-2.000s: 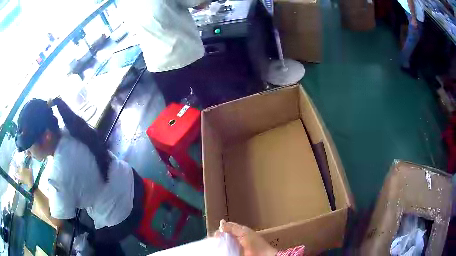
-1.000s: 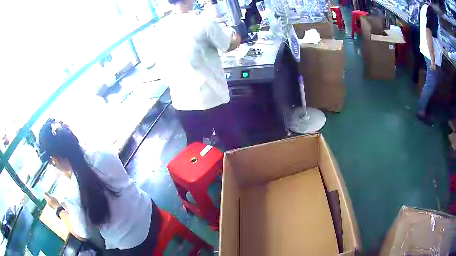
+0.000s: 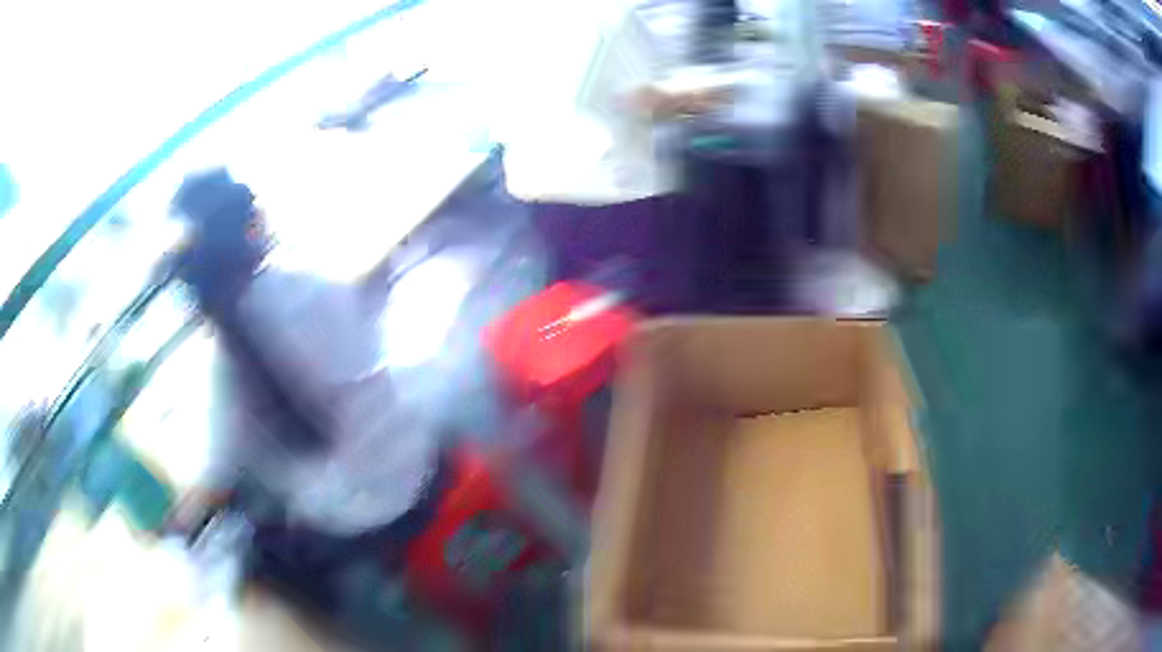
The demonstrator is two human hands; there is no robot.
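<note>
Neither of my hands is in the picture, and the frame is blurred by motion. A large open brown carton (image 3: 803, 522) stands on the floor in front of me, its walls upright. Its tan bottom shows and I see no parts on it. A dark strip lies along its right inner wall.
Red stools (image 3: 561, 338) stand just left of the carton. A seated person (image 3: 331, 420) works at the left bench, and another stands behind. A tall carton (image 3: 907, 185) and a pale fan base (image 3: 847, 283) are beyond. Part of another carton (image 3: 1070, 611) shows at lower right.
Two seconds ago a hand with a checked sleeve held something white at the carton's near edge; it is out of view now. The view has swung, so the carton and stools appear further right.
</note>
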